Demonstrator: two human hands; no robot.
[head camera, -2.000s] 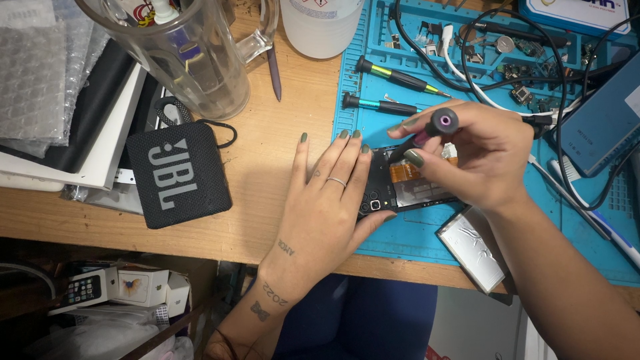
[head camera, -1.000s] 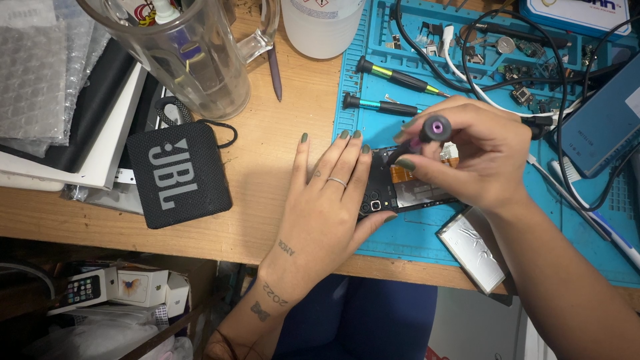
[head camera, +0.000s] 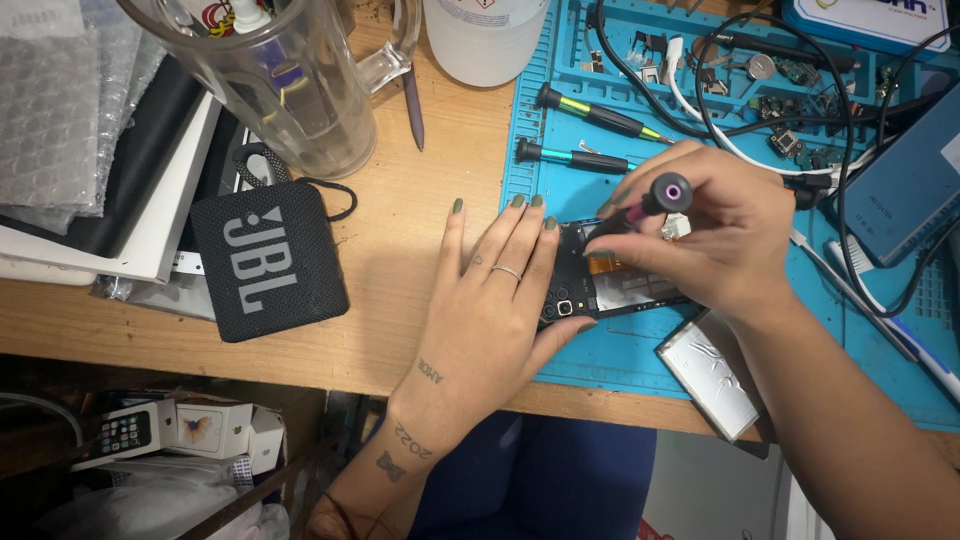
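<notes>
An opened smartphone (head camera: 634, 291) lies on the blue repair mat (head camera: 622, 352), its camera end toward my left. My left hand (head camera: 487, 300) rests flat over that end, fingers spread, thumb along the phone's near edge. My right hand (head camera: 712, 217) grips a precision screwdriver (head camera: 646, 206) with a black and purple handle, its cap facing up. The screwdriver's tip is hidden behind my fingers, over the phone's upper part. Beyond the phone lie a screwdriver with a green band (head camera: 600, 114) and one with a teal band (head camera: 574, 157). A silver phone battery (head camera: 709, 375) sits at the mat's near edge.
A black speaker (head camera: 270, 262), a glass mug (head camera: 300, 112), a pen (head camera: 413, 109) and a white bottle (head camera: 487, 45) stand or lie on the left. Small parts fill the mat's trays (head camera: 622, 67). Cables (head camera: 847, 150), a blue case (head camera: 900, 195) and a toothbrush (head camera: 900, 330) lie right.
The screwdriver's capped end in my right hand has shifted slightly, and the fingers have changed their pose around it. My left hand has stayed in place on the phone.
</notes>
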